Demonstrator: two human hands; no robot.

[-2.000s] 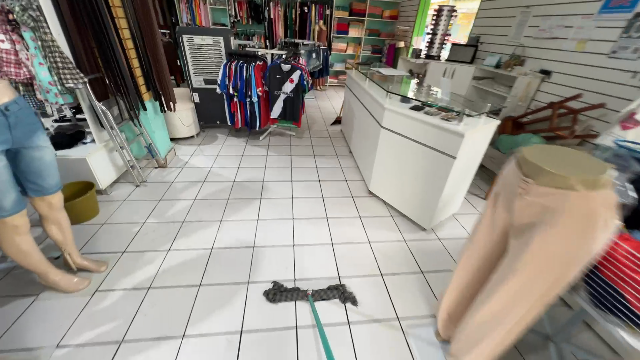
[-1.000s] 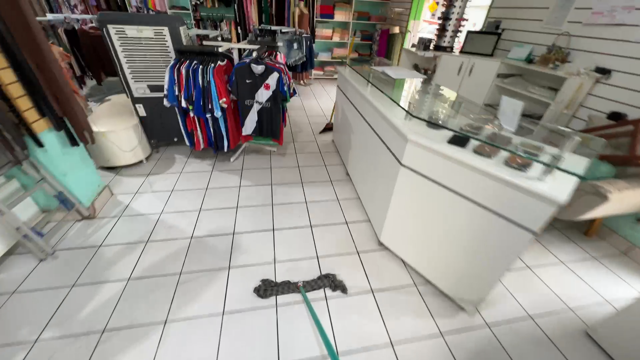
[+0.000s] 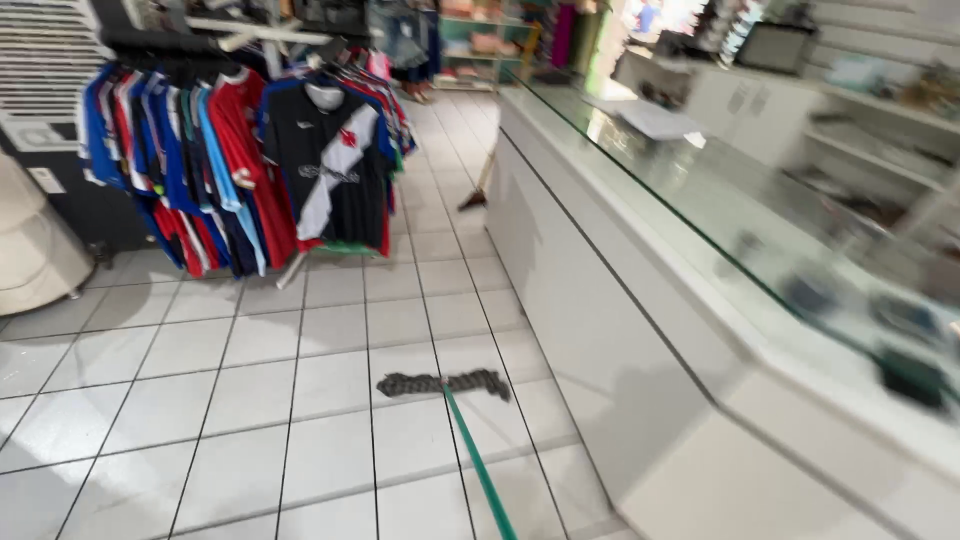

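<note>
A dark grey cloth (image 3: 420,385) is draped over the head of a floor mop or squeegee and lies flat across the white tiled floor (image 3: 330,457). Its green pole (image 3: 480,469) slants from the cloth's middle down to the bottom edge of the view. Neither my left hand nor my right hand is in the picture, so the grip on the pole is hidden. The cloth lies a short way left of the white counter's base (image 3: 570,300).
A rack of sports shirts (image 3: 330,165) stands ahead on the left, beside a dark air cooler (image 3: 45,150) and a beige rounded seat (image 3: 34,232). The glass-topped counter bounds the right side. A broom (image 3: 476,196) leans at the counter's far end.
The view has moved forward; the shirt rack and counter are nearer. The mop with its cloth has advanced along the floor beside the counter. The mannequins seen earlier are out of view.
</note>
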